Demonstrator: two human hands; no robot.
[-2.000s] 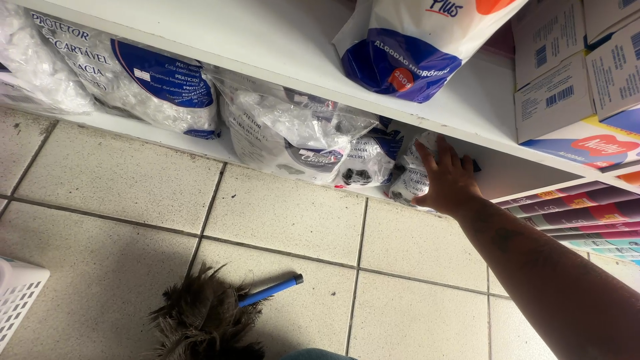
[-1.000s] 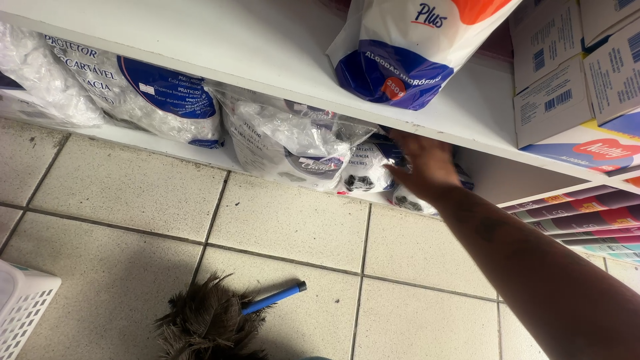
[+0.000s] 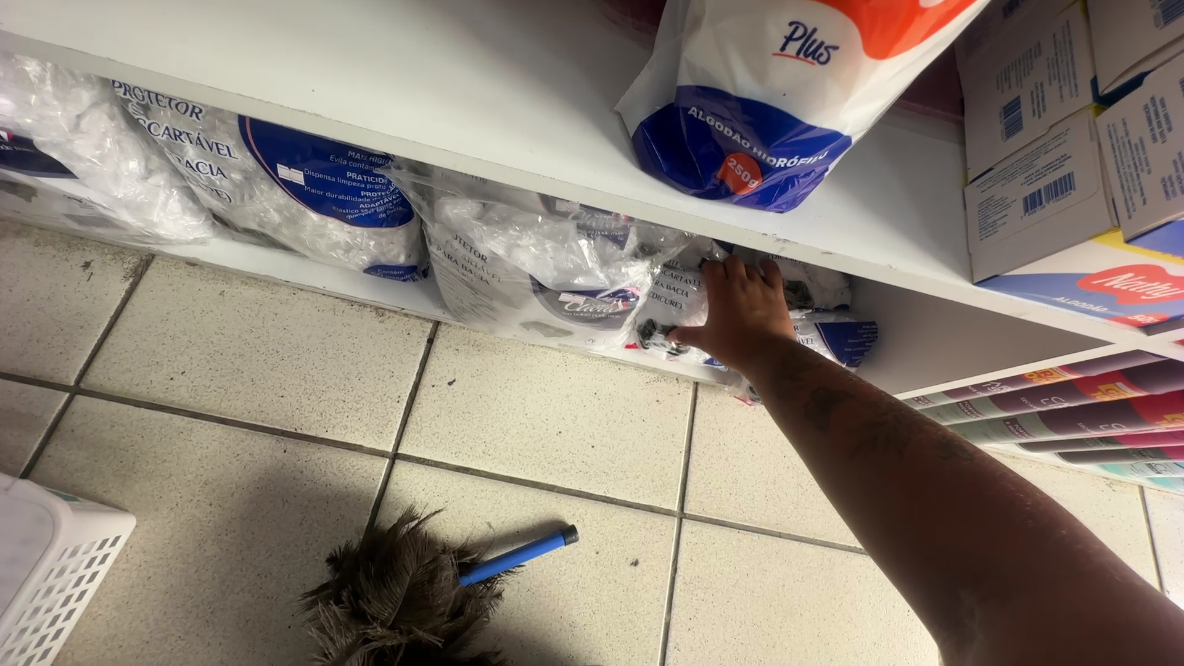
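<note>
My right hand (image 3: 747,310) reaches in from the right onto the bottom shelf. Its fingers are bent over the top of a clear plastic pack of disposable basin liners (image 3: 671,296), with the thumb at the pack's front. To its left stands a larger pack of the same liners (image 3: 536,268), and beyond that a pack with a blue oval panel (image 3: 324,185). Behind and right of my wrist sits another pack with a dark blue corner (image 3: 837,340). My left hand is out of view.
A cotton wool bag (image 3: 749,111) overhangs the upper shelf edge, beside stacked boxes (image 3: 1045,185). Colourful flat packs (image 3: 1082,398) fill the lower right compartment. On the tiled floor lie a feather duster (image 3: 407,592) with a blue handle and a white plastic basket (image 3: 83,573).
My right hand has moved left along the bottom shelf, from the packs at the right end onto the liner pack beside the larger one.
</note>
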